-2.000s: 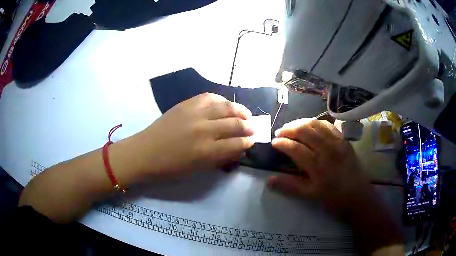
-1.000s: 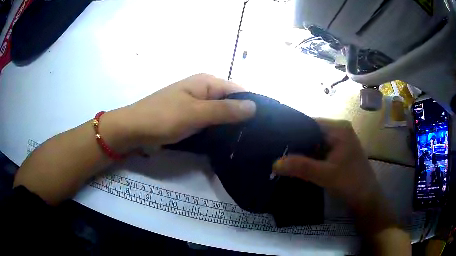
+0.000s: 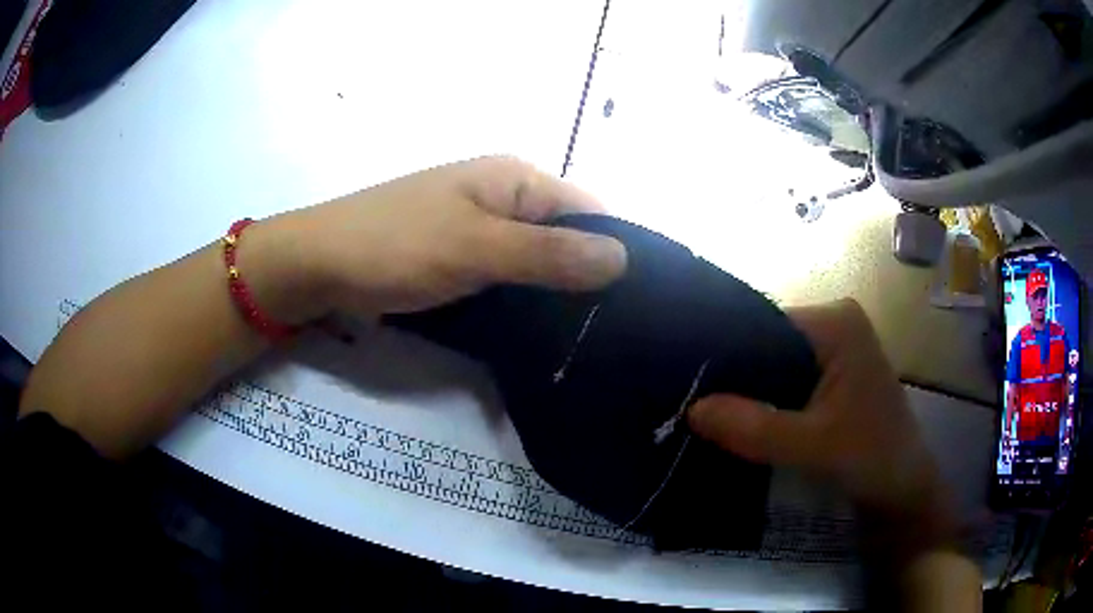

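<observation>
A curved black fabric panel [image 3: 635,347] is held above the front of the white table, off the needle area. Two short lines of pale stitching and a loose white thread show on its face; no white label shows on this side. My left hand [image 3: 444,246] grips its upper left part, thumb on top, fingers hidden behind. My right hand [image 3: 839,407] grips its right edge, thumb on the face by the right stitch line, fingers mostly behind the cloth.
The sewing machine head [image 3: 959,84] is at upper right over the bright bed. A lit phone [image 3: 1038,371] and a small yellow packet [image 3: 962,271] lie at right. Another black piece [image 3: 90,48] lies at upper left. A ruler scale [image 3: 414,465] runs along the front edge.
The black panel has left the needle area, been lifted towards me and turned over, so the white label no longer shows. Both hands now grip it. In the last second it shifted slightly.
</observation>
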